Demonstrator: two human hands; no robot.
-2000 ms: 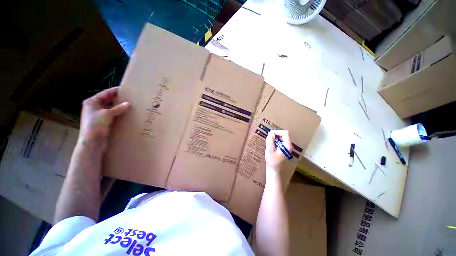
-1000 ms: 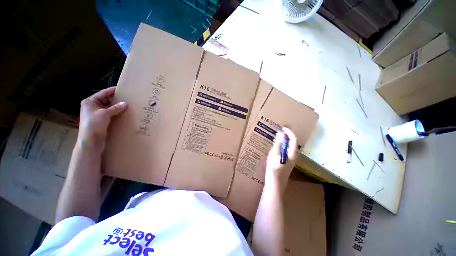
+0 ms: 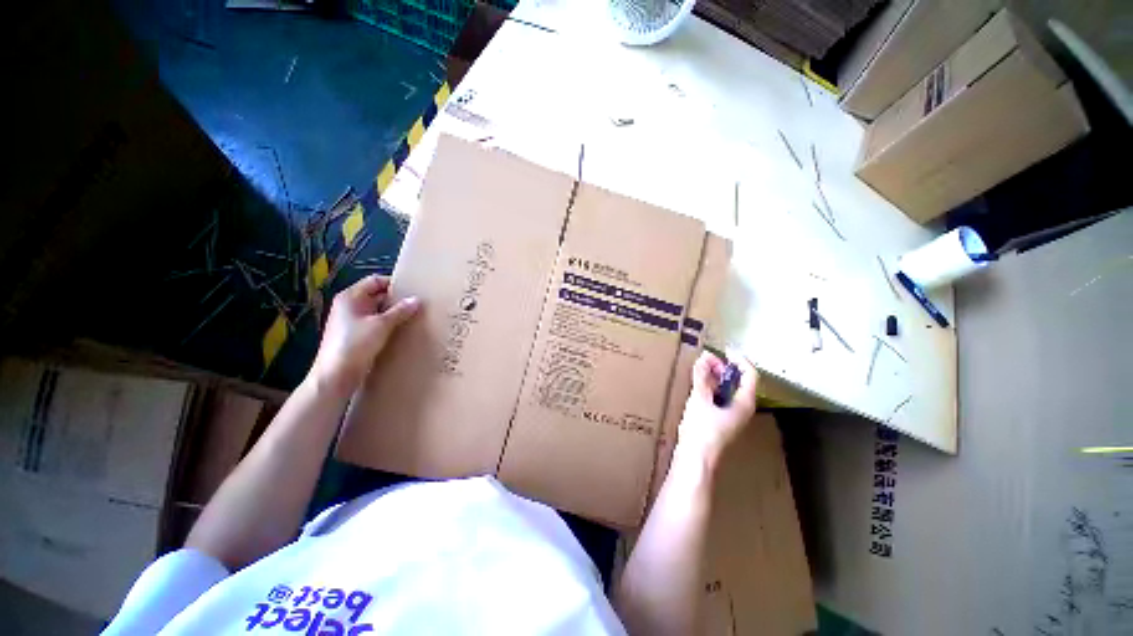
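A brown flattened carton (image 3: 497, 311) with crease lines, dark printed bars and small text lies over my lap and against the white table's edge. My left hand (image 3: 360, 329) grips its left edge, thumb on top. My right hand (image 3: 721, 404) is at its right edge, with a dark marker pen (image 3: 727, 384) held in the fingers. The pen points away from the print and its tip cannot be made out. Whether my right fingers also hold the carton edge is unclear.
The white table (image 3: 696, 124) bears thin dark strips, a spare marker (image 3: 922, 299), a white roll (image 3: 950, 257), small black items, a fan (image 3: 649, 15) and a made-up carton (image 3: 969, 124). More cartons (image 3: 93, 460) stand low at left. Offcuts litter the floor.
The carton has shifted right and its right-hand printed panel no longer shows. My left hand moved right with it. My right hand left the printed panel for the carton's right edge, pen still held.
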